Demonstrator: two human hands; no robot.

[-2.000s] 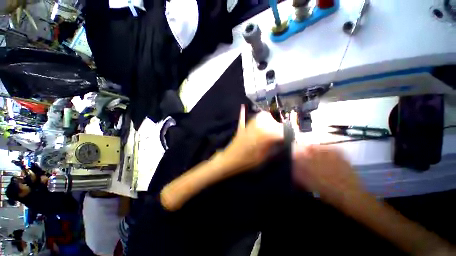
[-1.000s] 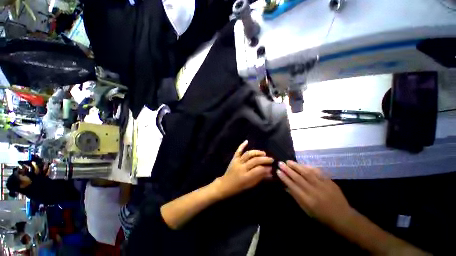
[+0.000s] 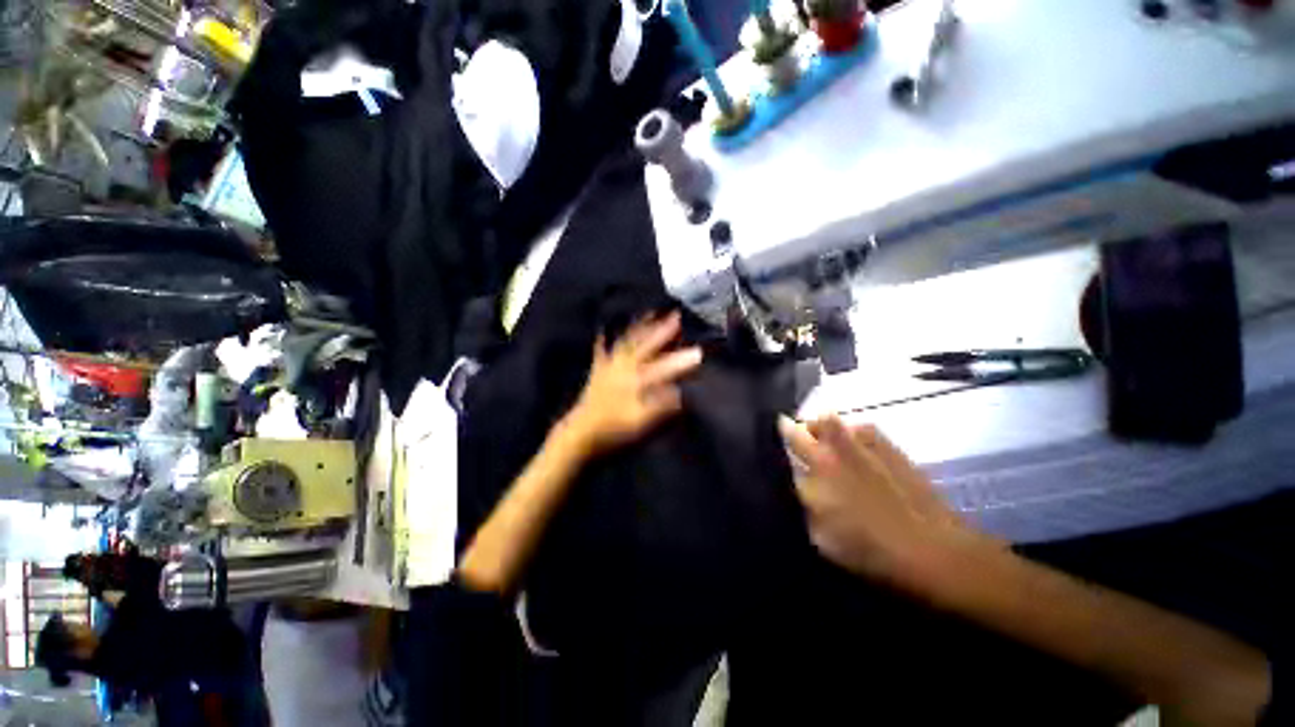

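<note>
A black garment piece point(image 3: 710, 483) lies on the white machine table and hangs over its front edge, with one edge near the presser foot point(image 3: 831, 341). The white sewing machine point(image 3: 994, 156) stands above it. My left hand point(image 3: 639, 384) lies on the cloth left of the needle, fingers spread. My right hand point(image 3: 859, 490) is at the cloth's right edge below the presser foot, with thumb and fingers closed on it. The needle tip is too small to make out.
Thread snips point(image 3: 1001, 364) and a smartphone point(image 3: 1172, 330) lie right of the needle. A black garment pile point(image 3: 341, 171) with white parts is beyond the machine's end. A cream-coloured machine point(image 3: 284, 483) and a person in black point(image 3: 149, 639) are at left.
Both hands have moved up from the lower cloth toward the presser foot. My left hand has left the edge and spread on the cloth. The view has shifted slightly.
</note>
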